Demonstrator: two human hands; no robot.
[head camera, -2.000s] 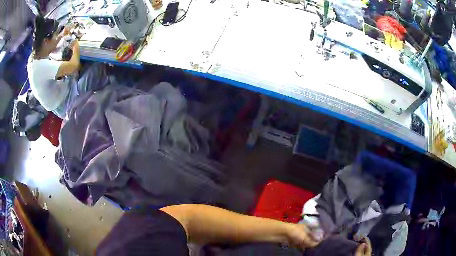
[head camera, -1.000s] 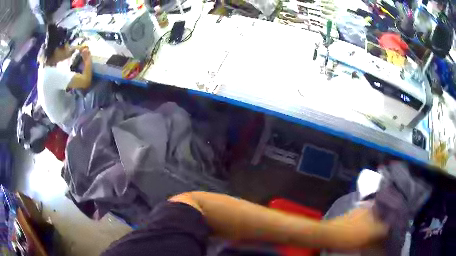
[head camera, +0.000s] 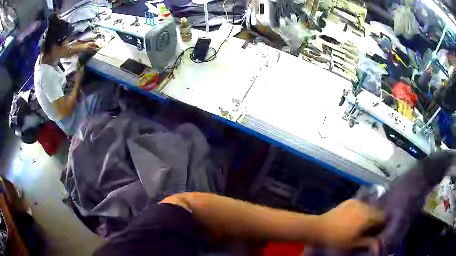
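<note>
My left hand (head camera: 357, 224) is at the lower right at the end of my outstretched bare forearm, slightly blurred. It is closed on a dark grey-purple garment piece (head camera: 417, 192), which rises to the right over the front edge of the table and partly covers the sewing machine's right end. A small pale patch of cloth shows above the hand. A skin-coloured bit below the left hand, near the bottom edge, may be part of my right hand (head camera: 375, 246); its grip is hidden. The white sewing machine (head camera: 392, 122) stands behind the cloth.
A large grey garment pile (head camera: 145, 167) lies low at left. A person in a white top (head camera: 50, 90) sits at another machine (head camera: 150, 40). The blue-edged white table (head camera: 215, 90) runs across. A red patch (head camera: 283, 248) shows at bottom. Cloth pieces clutter the back.
My left hand has moved right and up from low near the lap, and the grey piece has risen with it to the table edge. The view has shifted, showing more of the cluttered back.
</note>
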